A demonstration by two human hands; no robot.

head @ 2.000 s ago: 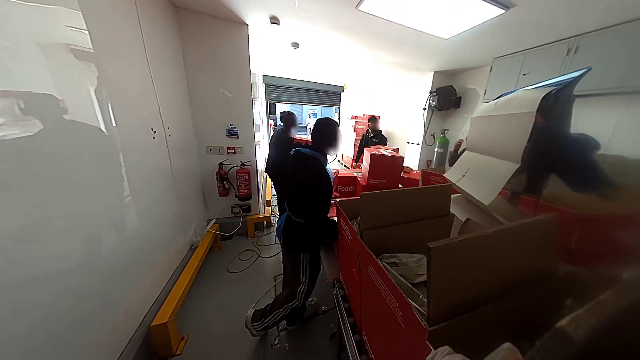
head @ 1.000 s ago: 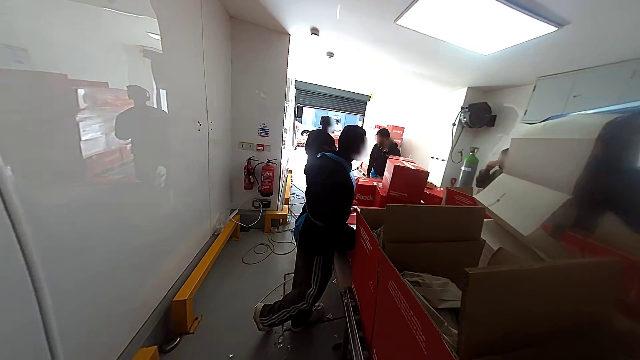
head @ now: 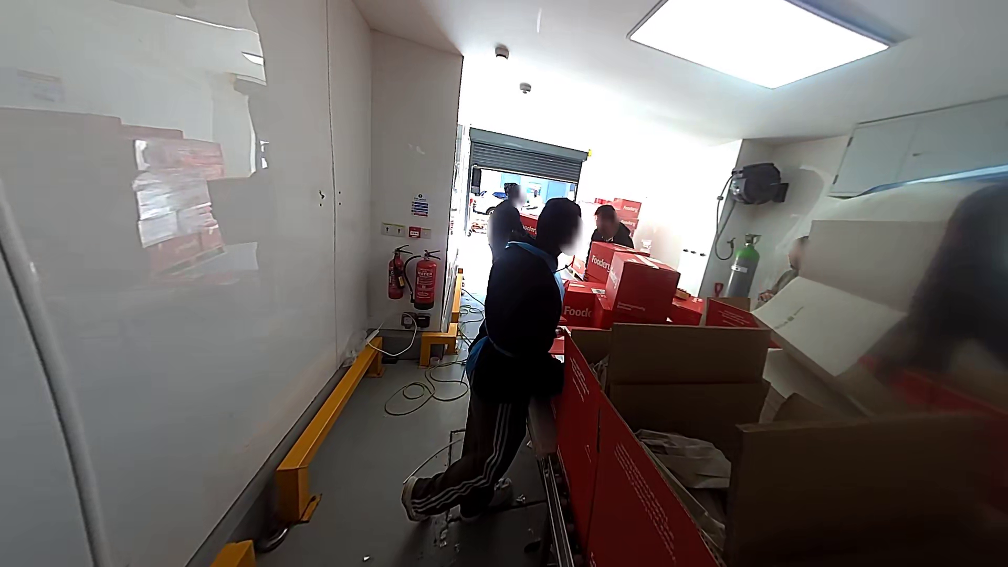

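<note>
Neither my left hand nor my right hand shows in the head view, so what they hold or touch is hidden. Nearest to me at the lower right is an open red cardboard box (head: pixel 638 480), its brown flaps (head: pixel 850 480) standing up and crumpled paper (head: pixel 687 459) inside. It rests on a roller conveyor (head: pixel 557 512). Further along stand closed red boxes (head: pixel 642 285), some stacked. A co-worker in dark clothes (head: pixel 520 315) leans against the conveyor's left side. At the right edge a blurred dark figure is beside a raised white box flap (head: pixel 835 323).
Yellow floor rails (head: pixel 327 433) run along the left wall. Two fire extinguishers (head: pixel 425 282) hang near a loose cable (head: pixel 429 390) on the floor. More people are near the roller shutter (head: pixel 528 155). A green-topped gas cylinder (head: pixel 743 268) stands at the back right.
The view has turned somewhat left. The co-worker at the far end behind the boxes now bends lower, and the one by the shutter shows further apart from the nearer co-worker.
</note>
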